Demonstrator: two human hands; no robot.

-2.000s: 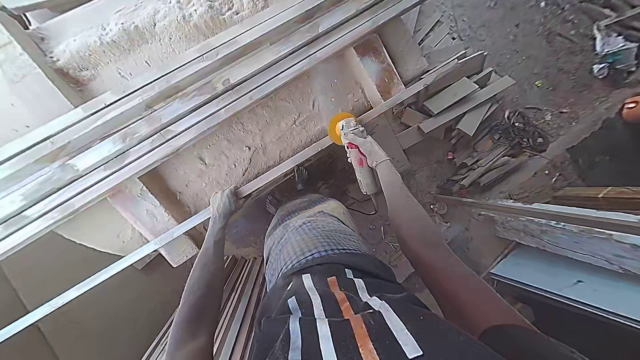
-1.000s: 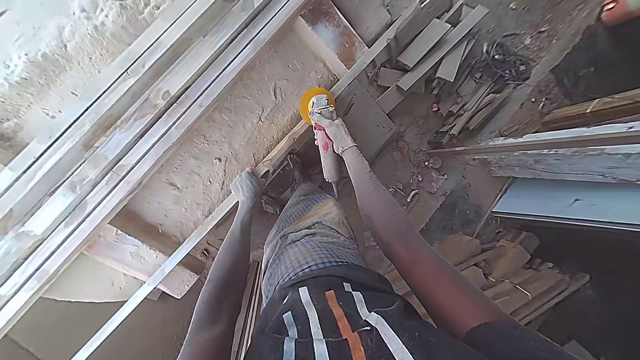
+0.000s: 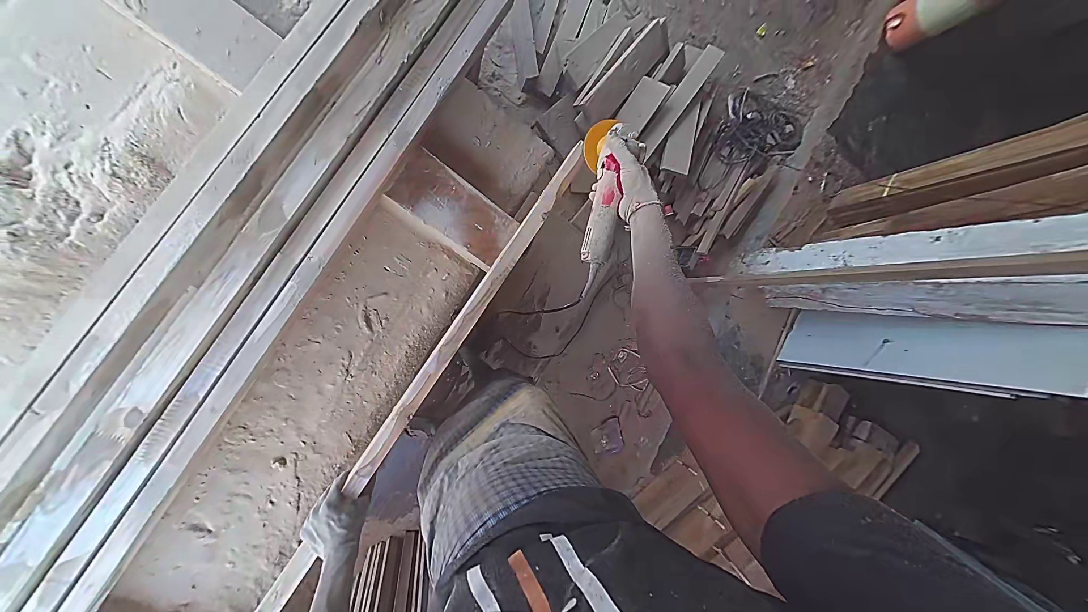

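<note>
My right hand (image 3: 633,183), dusty and pale, is closed around the body of an angle grinder (image 3: 602,208) with a yellow disc (image 3: 597,144). The disc is at the upper end of a long narrow wooden strip (image 3: 459,327); whether it touches the wood cannot be told. A cord hangs from the grinder's rear end. Lower down, my left hand (image 3: 333,520) grips the same strip, which slants from lower left to upper centre along the edge of a dusty wooden frame (image 3: 472,255).
Long boards (image 3: 246,289) lie side by side at the left. Offcuts (image 3: 671,93) and tangled wire (image 3: 756,127) are on the ground beyond the grinder. Stacked planks (image 3: 960,187) and a pale panel (image 3: 935,348) stand at the right. Wood blocks (image 3: 850,442) lie below them.
The grinder in my right hand has moved up along the strip, from its middle part to its upper end. My left hand still grips the strip. The view has turned and shifted.
</note>
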